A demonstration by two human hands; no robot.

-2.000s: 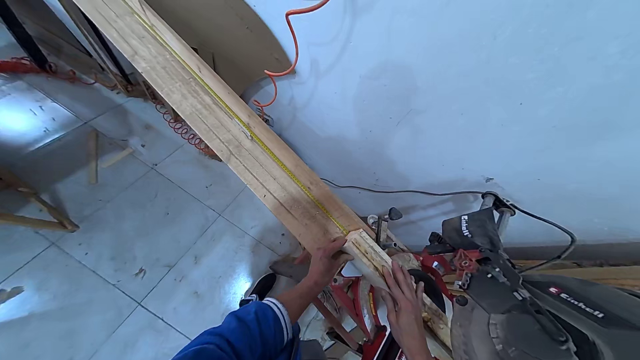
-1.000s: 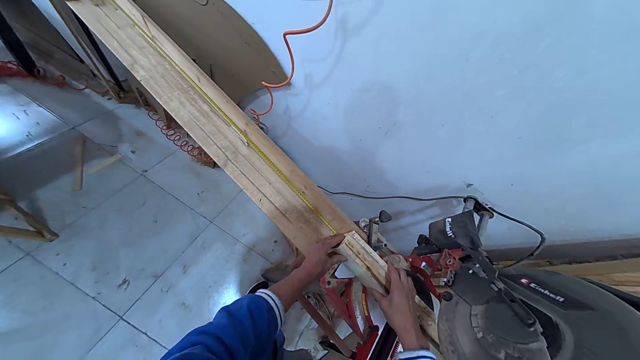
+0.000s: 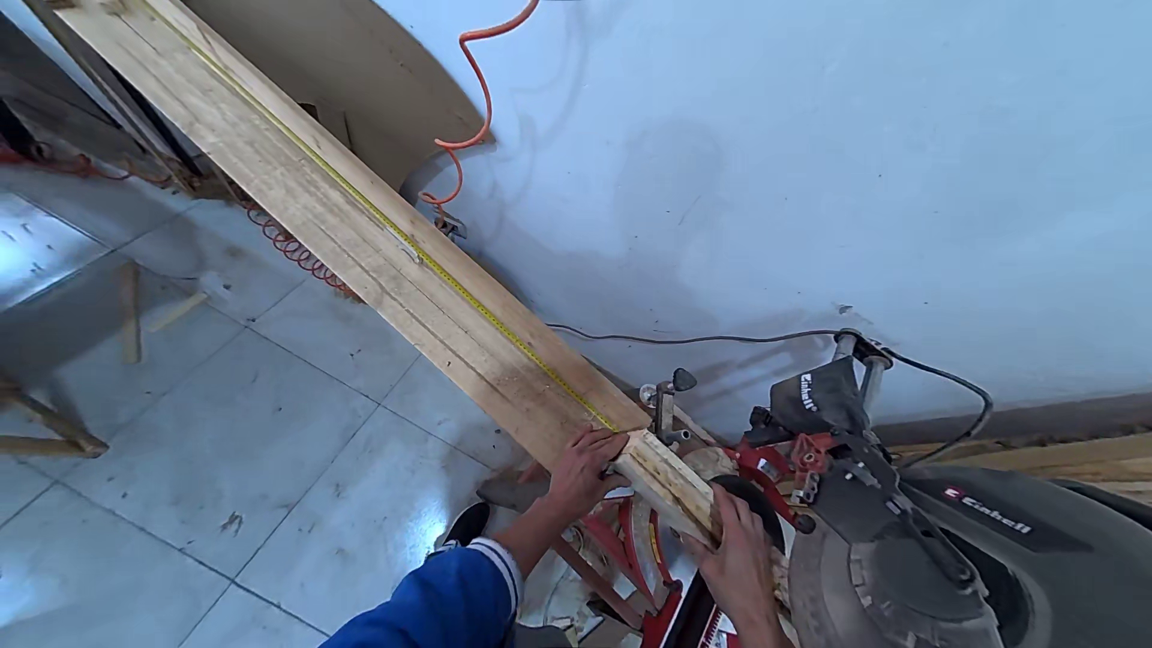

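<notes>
A long wooden board (image 3: 360, 243) runs diagonally from the upper left to the centre, with a yellow measuring tape (image 3: 468, 295) laid along it. My left hand (image 3: 583, 472) rests at the board's near end, fingertips beside the tape's end and touching the adjoining wood. A shorter, thicker wooden piece (image 3: 670, 481) meets that end. My right hand (image 3: 742, 558) grips this piece farther down, thumb on the near side and fingers over the far side. An Einhell miter saw (image 3: 900, 540), black and red, stands directly right of my right hand.
A black cable (image 3: 693, 340) runs along the white wall to the saw. An orange coiled hose (image 3: 477, 81) hangs near a curved panel (image 3: 360, 81). Wood offcuts (image 3: 131, 310) and a wooden stool or frame (image 3: 54, 432) are on the tiled floor at left. A shoe (image 3: 468, 524) shows below the board.
Both hands stay near the joint between the board and the thicker piece. My right hand's fingers have shifted slightly on the piece. The view has moved somewhat.
</notes>
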